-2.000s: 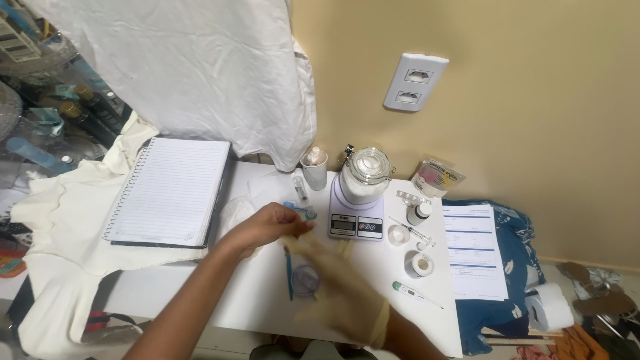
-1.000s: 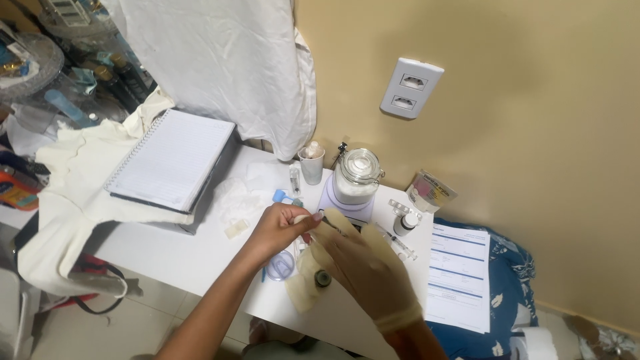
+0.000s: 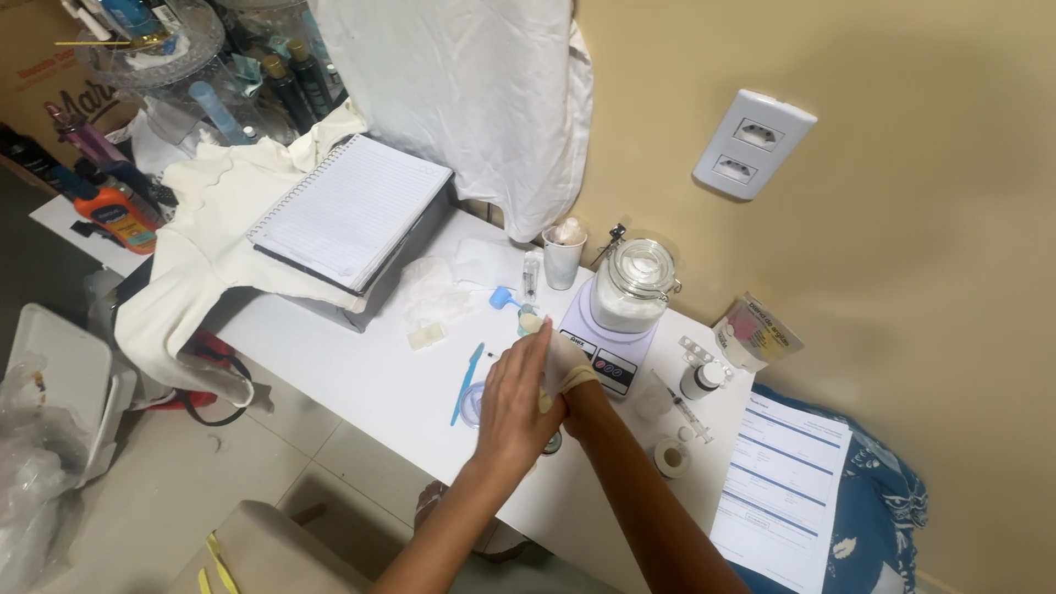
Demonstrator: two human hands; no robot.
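Note:
Bare, with its fingers together, my left hand (image 3: 518, 392) lies against my right hand (image 3: 563, 367), which wears a pale latex glove with its cuff at the wrist. My left hand hides much of the gloved one, so what lies between them cannot be told. Just behind the hands is a kitchen scale (image 3: 609, 351) with a clip-lid glass jar (image 3: 634, 285) of white contents on it. Left of the hands lie a blue stick-like tool (image 3: 468, 384) and a round clear dish (image 3: 473, 404). A blue scoop (image 3: 502, 298) and a syringe (image 3: 530, 276) lie farther back.
A spiral notebook (image 3: 355, 210) rests on a box at the left, by a white garment (image 3: 198, 239). A paper cup (image 3: 564, 256) stands near the wall. At the right are another syringe (image 3: 689, 412), a small bottle (image 3: 701, 379), a tape roll (image 3: 671, 457) and printed sheets (image 3: 780, 495).
My left hand has moved from gripping at the gloved fingertips to lying flat against the gloved hand. The view has shifted, showing more of the left side.

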